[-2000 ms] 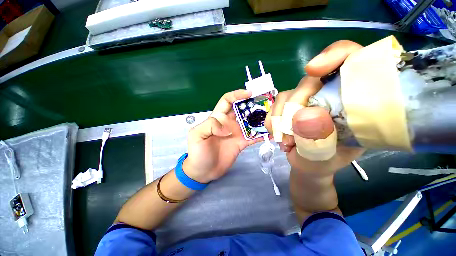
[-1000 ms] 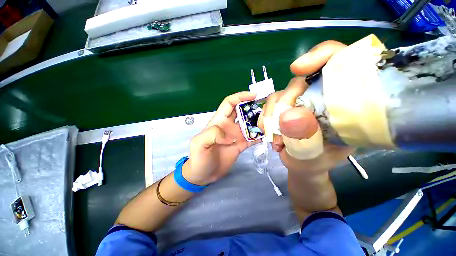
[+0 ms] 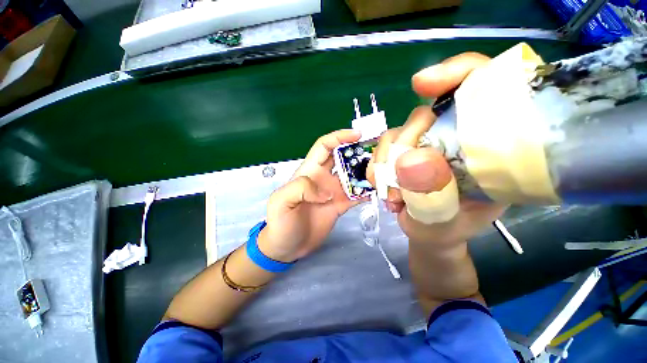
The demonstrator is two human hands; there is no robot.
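My left hand (image 3: 301, 209) holds an open white power adapter housing (image 3: 343, 170) with its circuit board (image 3: 357, 162) facing up. The two-pin plug (image 3: 369, 125) points away from me, and a coiled thin white output cable (image 3: 370, 225) hangs from the near side. My right hand (image 3: 433, 170), with cream tape on its thumb and fingers, grips the big grey glue gun (image 3: 603, 152), which has cream tape around its front and a dirty black-white crust. The right fingers cover the right side of the board; the nozzle is hidden.
A pale mat (image 3: 284, 312) lies under my hands. At left, a foam-lined tray (image 3: 67, 234) holds another open adapter (image 3: 30, 298); a short white USB cable (image 3: 145, 220) lies beside it. A white stick (image 3: 508, 237) lies right. Beyond are a green belt (image 3: 191, 120), foam-topped tray (image 3: 220, 21) and cardboard boxes (image 3: 42, 53).
The gun and my right hand have shifted a little left since the earliest frame, covering more of the board's right side. The adapter has tilted slightly and remains in my left hand.
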